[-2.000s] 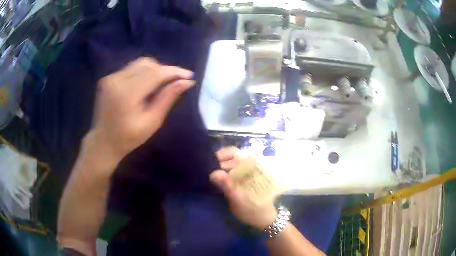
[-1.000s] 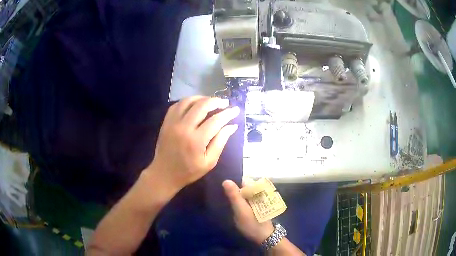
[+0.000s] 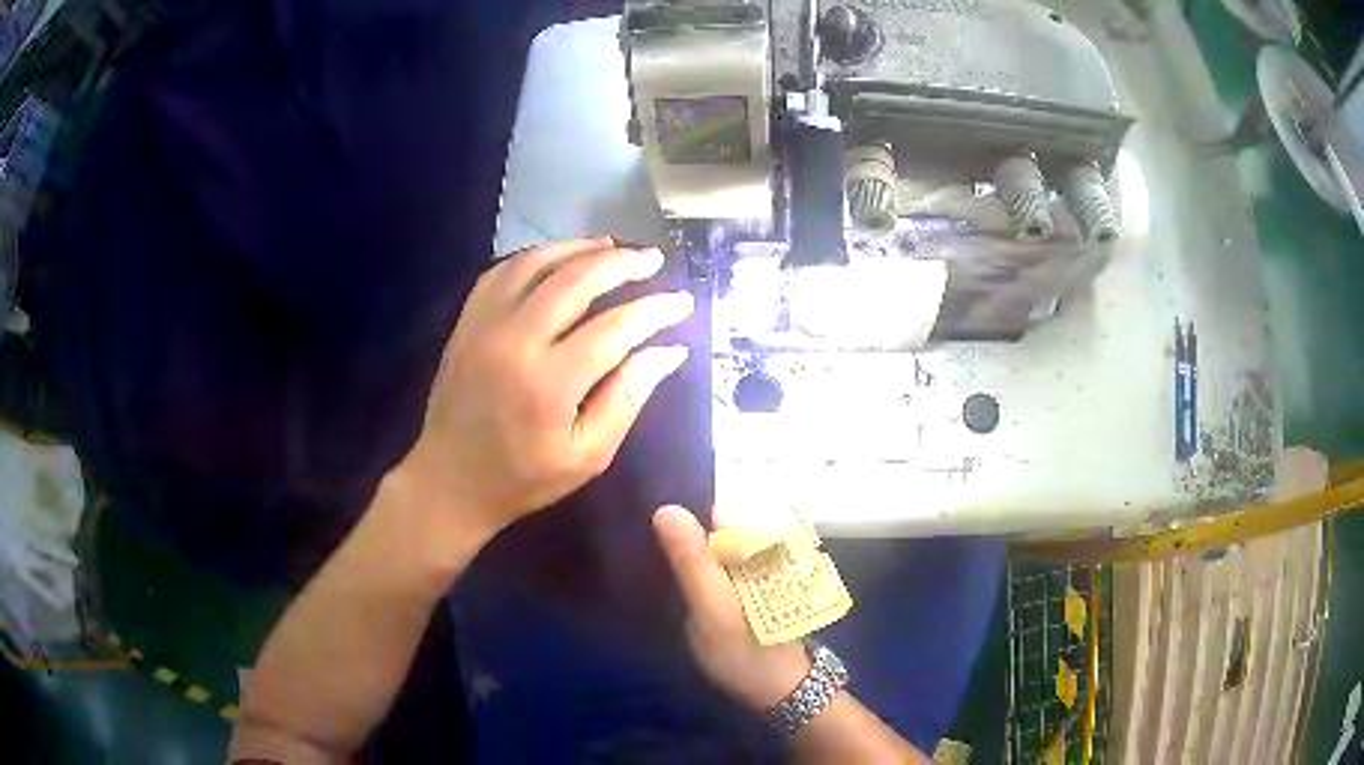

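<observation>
Dark navy fabric (image 3: 299,299) is heaped left of the machine and runs under the needle area (image 3: 703,254) of the off-white overlock machine (image 3: 700,120). My left hand (image 3: 546,366) lies flat on the fabric, fingertips beside its right edge just before the needle light. My right hand (image 3: 718,605) holds the fabric edge near the table's front, thumb on top and the other fingers hidden under the cloth. A yellow-tan paper tag (image 3: 788,583) lies against my right hand, above the metal watch; what holds it is hidden.
Blue and dark thread snips (image 3: 1185,392) lie on the white table (image 3: 1077,448) at the right. Tension knobs (image 3: 1025,194) stand on the machine front. A yellow rail (image 3: 1182,528) and a slatted wooden pallet or crate (image 3: 1219,643) are at the lower right. White discs (image 3: 1301,112) are at the upper right.
My left hand went from raised above the fabric to flat on it near the needle, then slightly left. The fabric edge came to the needle area. My right hand now has its thumb on the edge.
</observation>
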